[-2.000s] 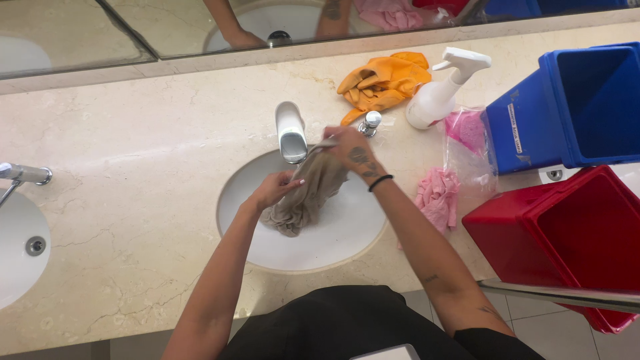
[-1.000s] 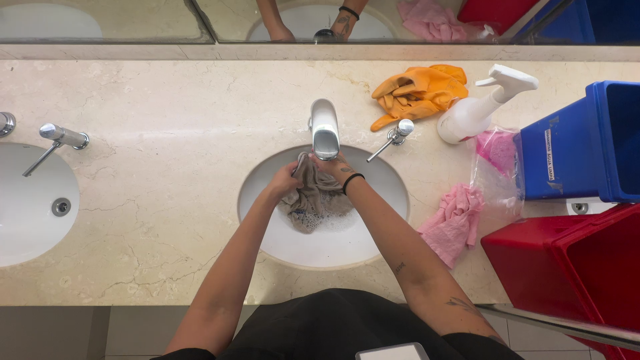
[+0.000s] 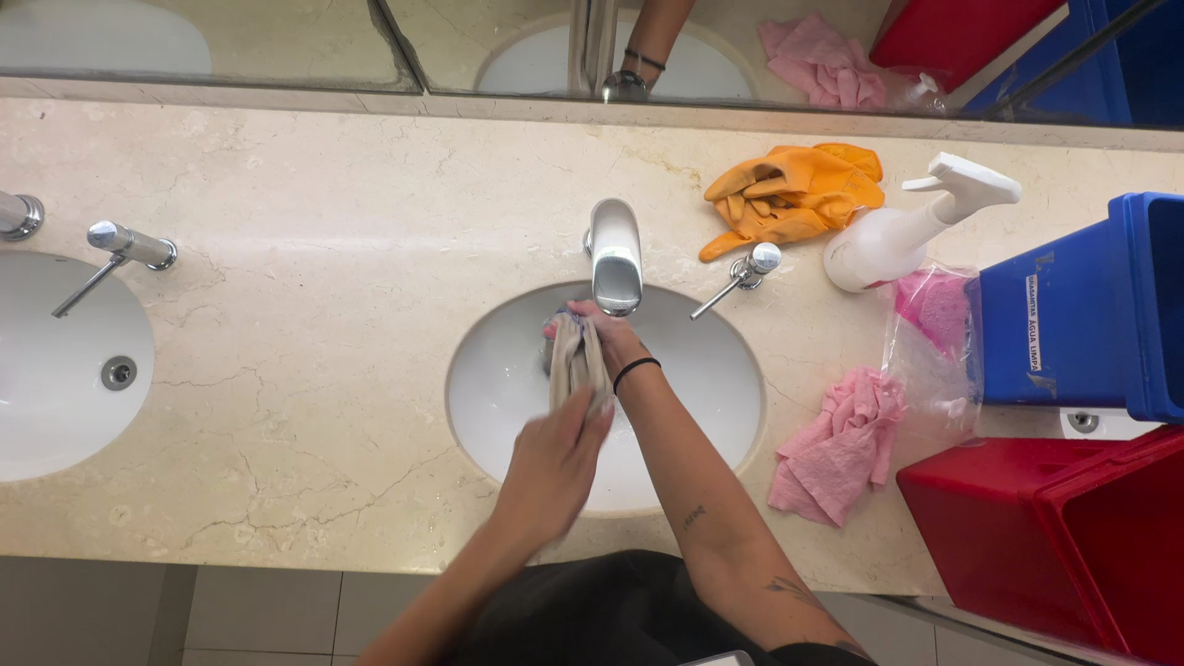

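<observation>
A wet grey-beige cloth (image 3: 578, 356) is stretched between my two hands over the white oval sink basin (image 3: 698, 435). My left hand (image 3: 555, 453) grips its near end, slightly blurred. Beneath the chrome faucet (image 3: 617, 259), my right hand (image 3: 606, 333) is closed around the far end, a black band on that wrist; some fingers are hidden by the cloth. To the right of the faucet stands a chrome soap dispenser (image 3: 751, 268).
Orange rubber gloves (image 3: 795, 194), a white spray bottle (image 3: 879, 245), a plastic bag with a pink sponge (image 3: 934, 314) and a pink cloth (image 3: 837, 449) lie or stand at right. Beyond are a blue bucket (image 3: 1064, 324) and a red bucket (image 3: 1008, 518). A mirror (image 3: 277, 42) runs behind.
My left hand has moved back toward me from beside the faucet. The cloth, bunched low in the basin before, is now drawn out lengthwise between both hands.
</observation>
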